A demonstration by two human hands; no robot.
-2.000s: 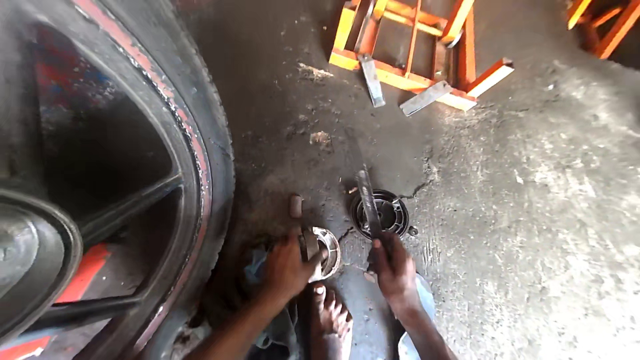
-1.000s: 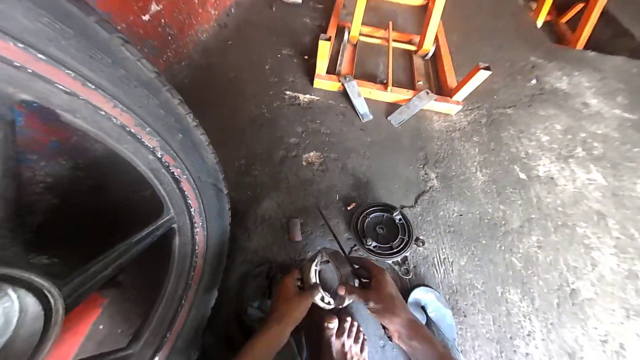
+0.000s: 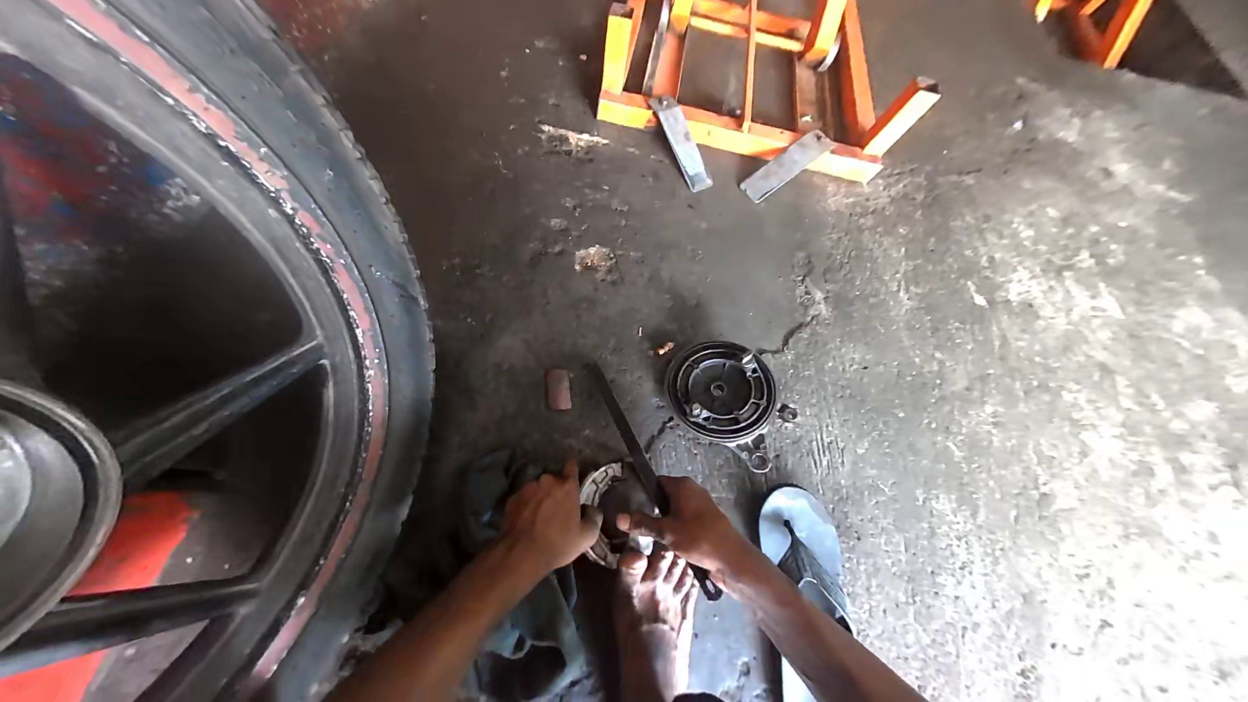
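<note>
At the lower middle of the head view, a pair of curved brake shoes [image 3: 597, 480] lies at the toes of a bare foot [image 3: 655, 609]. My left hand [image 3: 548, 517] rests on the left side of the shoes, its fingers partly curled. My right hand [image 3: 687, 522] grips a long, dark flat file or blade [image 3: 624, 424], whose far end points up and left over the shoes. The right fingers also reach toward the shoes; whether they touch them is unclear. Ahead and to the right, a round brake panel [image 3: 720, 390] lies on the floor.
A large spoked wheel with its tyre [image 3: 390, 292] fills the left side. An orange metal frame [image 3: 731, 136] with flat metal strips [image 3: 780, 168] stands ahead. A small reddish block [image 3: 559, 389] lies left of the tool. A slipper [image 3: 804, 546] is at right, cloth [image 3: 526, 624] at left.
One second ago both hands held the brake shoes. Now the shoes are lower, by the foot, with the left hand on them and the right hand around the long tool.
</note>
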